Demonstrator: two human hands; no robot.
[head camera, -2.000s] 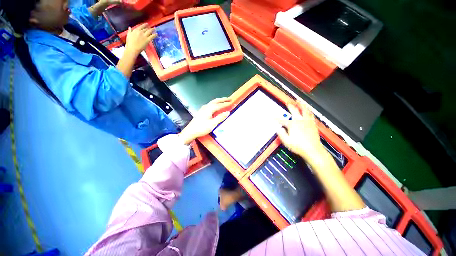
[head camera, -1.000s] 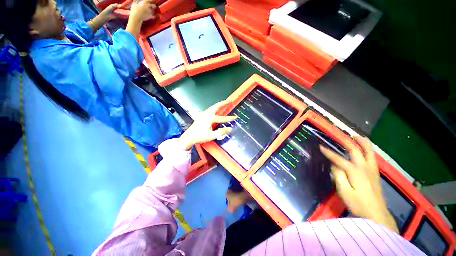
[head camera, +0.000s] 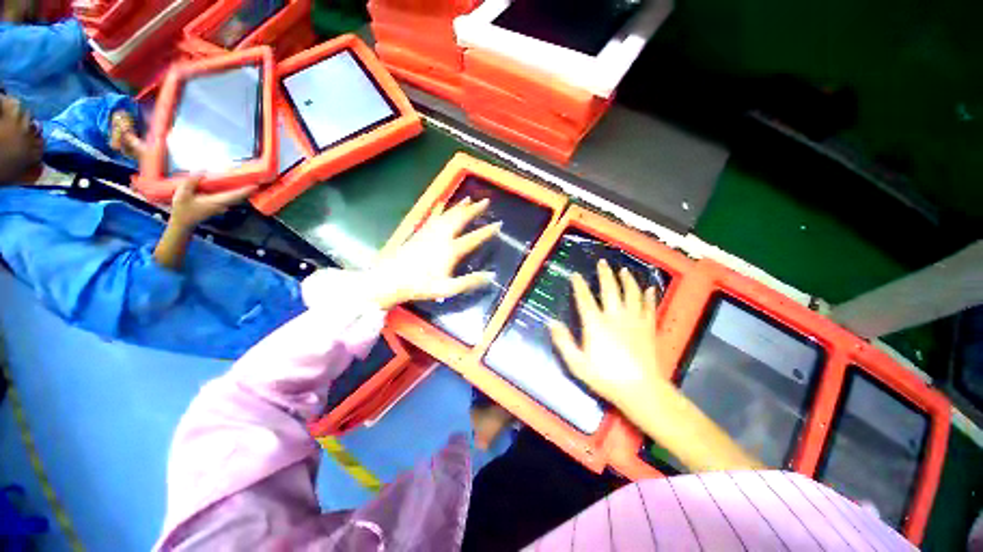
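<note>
A tablet (head camera: 511, 229) with a dark screen lies in an orange-red tray on the green belt. My left hand (head camera: 437, 259) is spread over its screen, fingers apart, holding nothing. A second tablet (head camera: 536, 372), with small green lines of text on black, lies in the adjoining tray. My right hand (head camera: 612, 340) is spread over its screen, fingers apart and empty. Whether the fingertips press the glass cannot be told. Both hands are bare.
Two more tablets (head camera: 751, 372) (head camera: 875, 437) lie in trays to the right. A person (head camera: 119, 264) in blue holds a trayed tablet (head camera: 216, 113) at left, beside a white-screened one (head camera: 337, 99). Orange stacks (head camera: 534, 102) with a white tray (head camera: 539, 54) stand on the rear ledge. A pale post is at right.
My right hand has moved left onto the second tablet's screen. My left hand is spread wider over the first. The view has shifted right. The neighbour has lifted a trayed tablet.
</note>
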